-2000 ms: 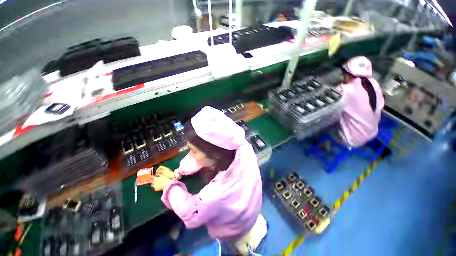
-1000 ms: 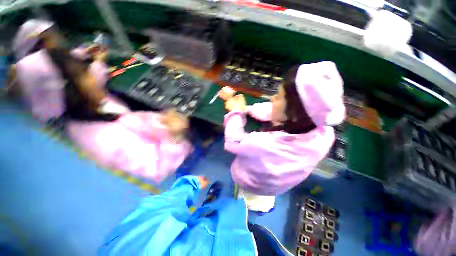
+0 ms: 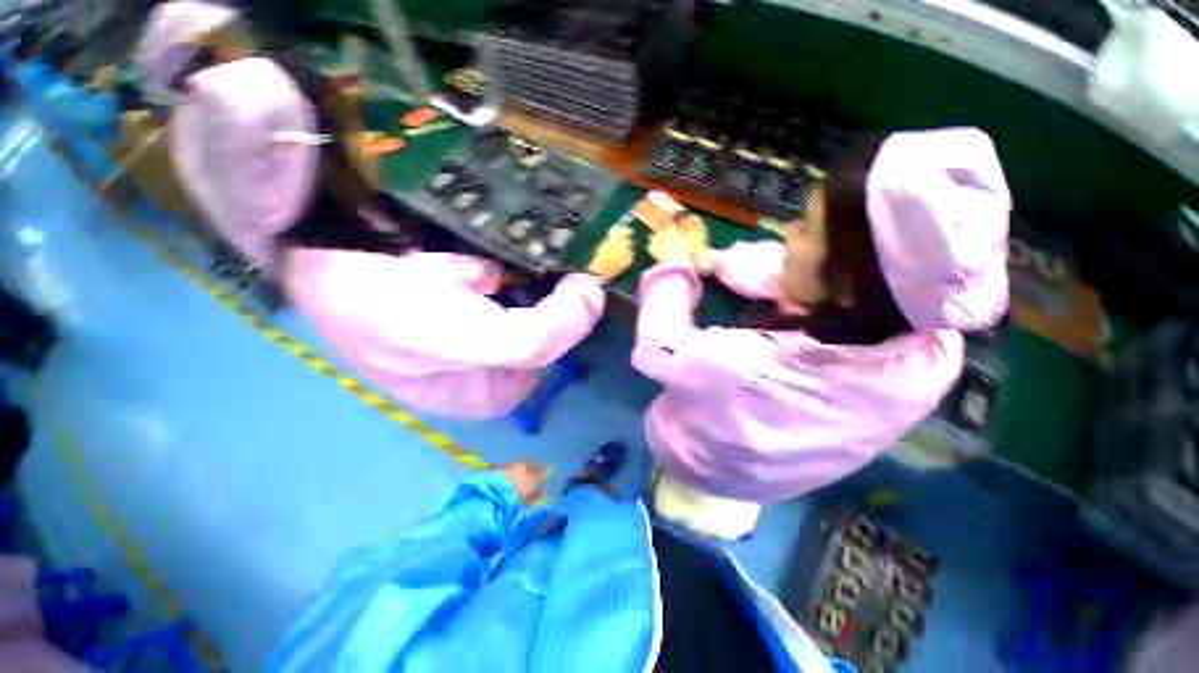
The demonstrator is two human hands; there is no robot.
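Observation:
My left hand [image 3: 527, 480] shows small and blurred at the end of a blue sleeve, low in the centre, over the floor; its fingers are unclear. My right hand is out of the picture. Ahead, a pink-coated person's hands hold a red-orange card [image 3: 660, 208] above the green bench. Another pink-coated person's hand reaches close to it from the left. A clear tray [image 3: 579, 197] with dark phone parts lies on the bench, left of the card. More phone parts [image 3: 736, 164] stand in rows behind.
Two pink-coated people [image 3: 789, 394] are close in front, at the bench. Stacked trays [image 3: 559, 82] stand at the back, and another blurred stack [image 3: 1157, 434] at the right. A tray of parts [image 3: 861, 592] lies on the blue floor. Yellow-black tape [image 3: 329, 375] crosses the floor at left.
The view has swung round and my blue coat and left hand have come into it. Since one second ago, the left person's hand has reached towards the card.

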